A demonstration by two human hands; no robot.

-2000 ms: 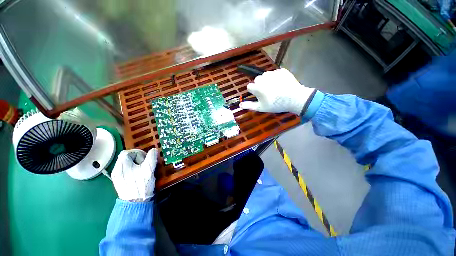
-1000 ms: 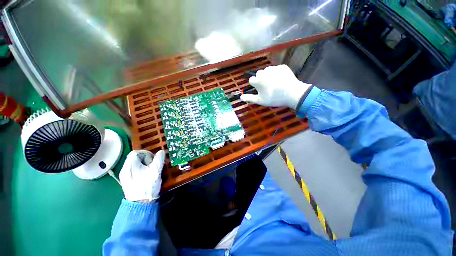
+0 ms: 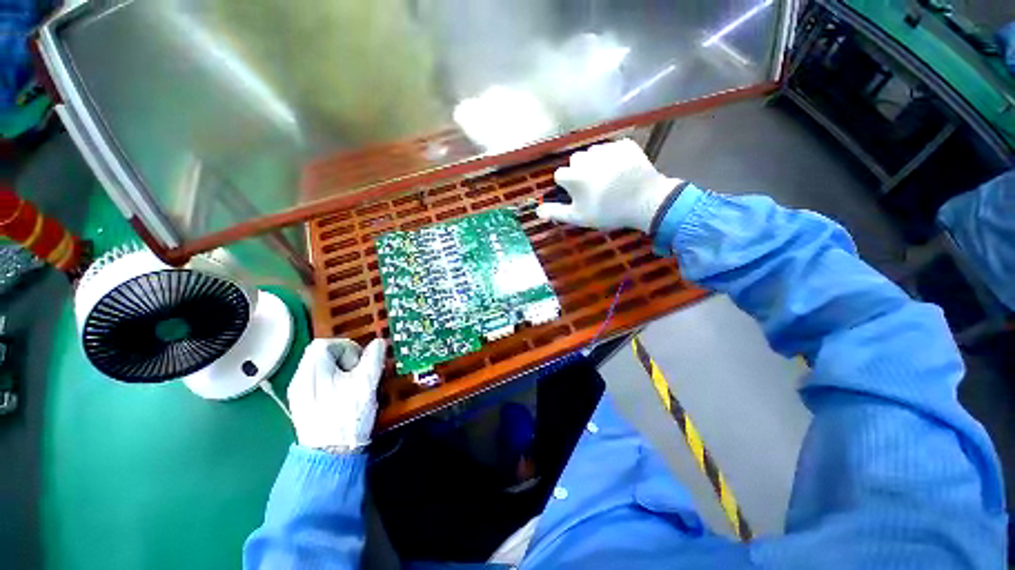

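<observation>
The green circuit board (image 3: 462,290) lies on the orange-brown slotted grate (image 3: 590,292), with pale connectors along its near edge. My right hand (image 3: 612,187), in a white knit glove, is closed around the hand cutters (image 3: 528,206), whose small dark jaws are at the board's far right corner. The cutters' handles are mostly hidden in the glove. My left hand (image 3: 337,392), also in a white glove, rests at the grate's near left corner, beside the board and not on it. Its fingers are curled; whether they grip the grate's edge I cannot tell.
A clear shield with a brown-red lower edge (image 3: 479,167) slants above the far part of the grate. A white desk fan (image 3: 167,326) stands on the green mat at left. An orange-wrapped post (image 3: 39,231) is farther left. Yellow-black tape (image 3: 696,440) marks the floor. A blue-clad person (image 3: 979,232) shows at right.
The whole view has shifted, so the scene sits farther right. The cutters' jaws have moved from the board's right side to its far right corner. A thin blue cord now shows near the grate's front edge.
</observation>
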